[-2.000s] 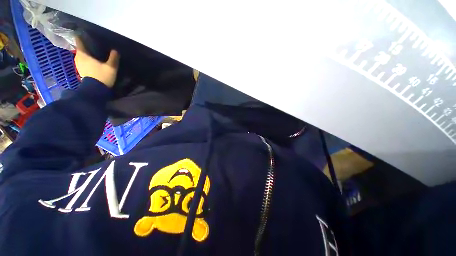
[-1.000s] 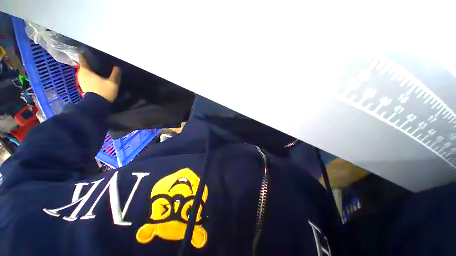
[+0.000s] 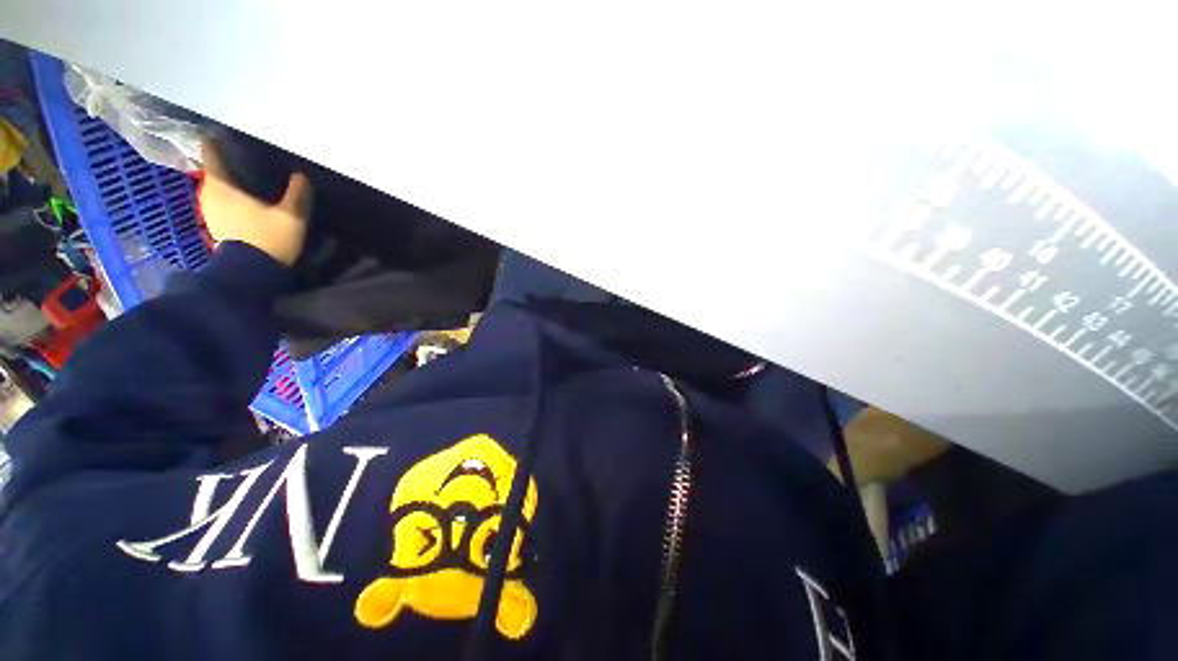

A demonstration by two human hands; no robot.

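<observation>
My left hand is at the upper left, below the table's edge and over the blue basket. It grips black cloth, with the thumb raised beside a dark fold. The cloth hangs over the basket and runs under the table edge towards my lap. The fingertips are partly hidden by the cloth. My right hand is not in view; only a dark sleeve shows at the lower right.
The white table with a printed ruler crosses the top and right. A blue plastic basket holds a clear plastic bag and something red. Red items and clutter lie at far left.
The table edge, ruler and left hand sit slightly lower in the picture than two seconds ago. The left hand keeps its grip on the black cloth.
</observation>
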